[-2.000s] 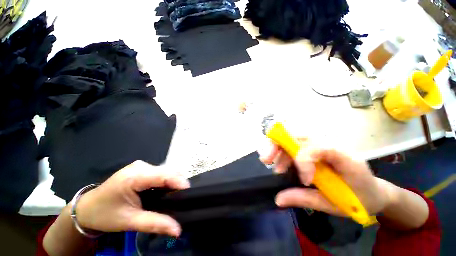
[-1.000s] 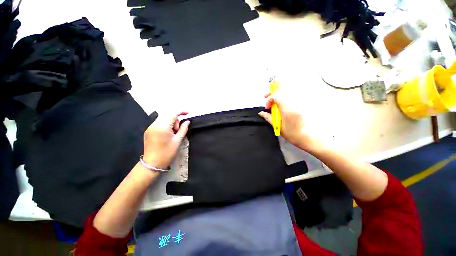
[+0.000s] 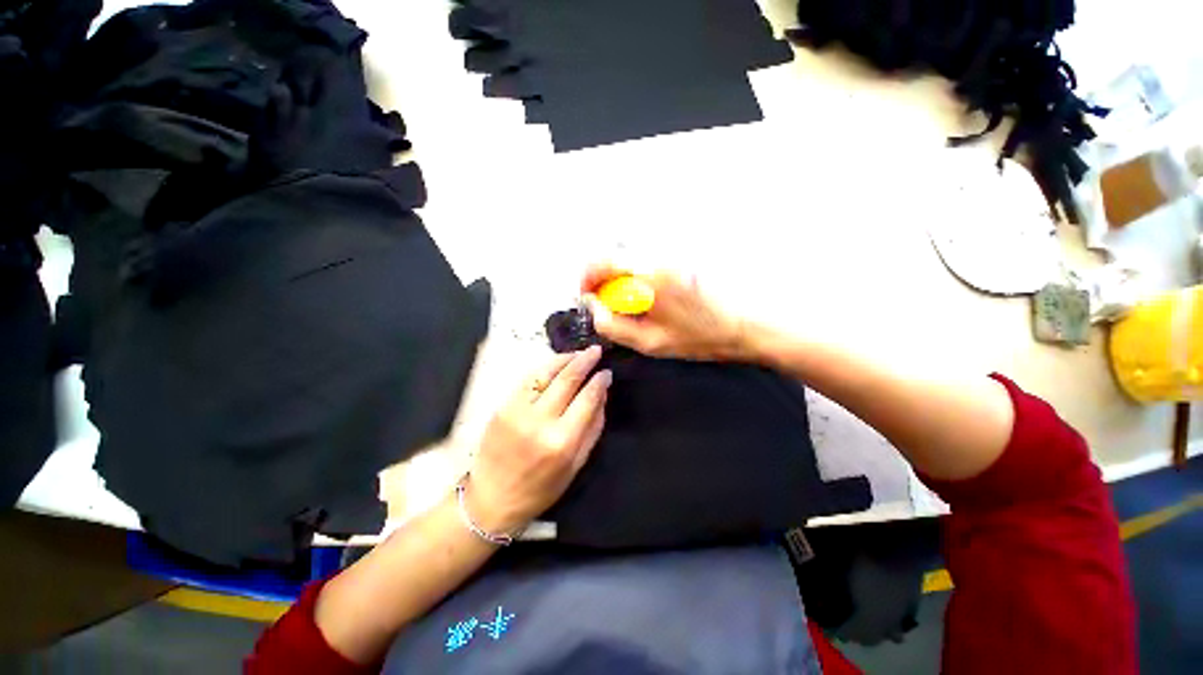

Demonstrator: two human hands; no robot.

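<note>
A black panel point(image 3: 686, 455) lies flat at the table's front edge, against my apron, with a small tab at its right side. My left hand point(image 3: 544, 429) lies on the panel's left part, fingers pointing to its far left corner. My right hand point(image 3: 666, 317) grips the glue brush point(image 3: 627, 294) at the panel's far edge; the brush's yellow handle end points up towards the camera. The bristles are hidden under the hand. A small dark, shiny patch shows at the far left corner beside my fingertips.
A large black panel pile point(image 3: 264, 356) lies at left. More overlapping panels point(image 3: 633, 66) lie at top centre. Black strips point(image 3: 976, 53) hang at top right. At right are a whitish disc point(image 3: 989, 231), a greyish-green block point(image 3: 1061, 315), an orange-brown block point(image 3: 1137, 189) and the yellow glue pot point(image 3: 1161, 346).
My right hand has moved left with the brush from the panel's right corner to its far left corner. My left hand has let go of the far edge and lies on the panel.
</note>
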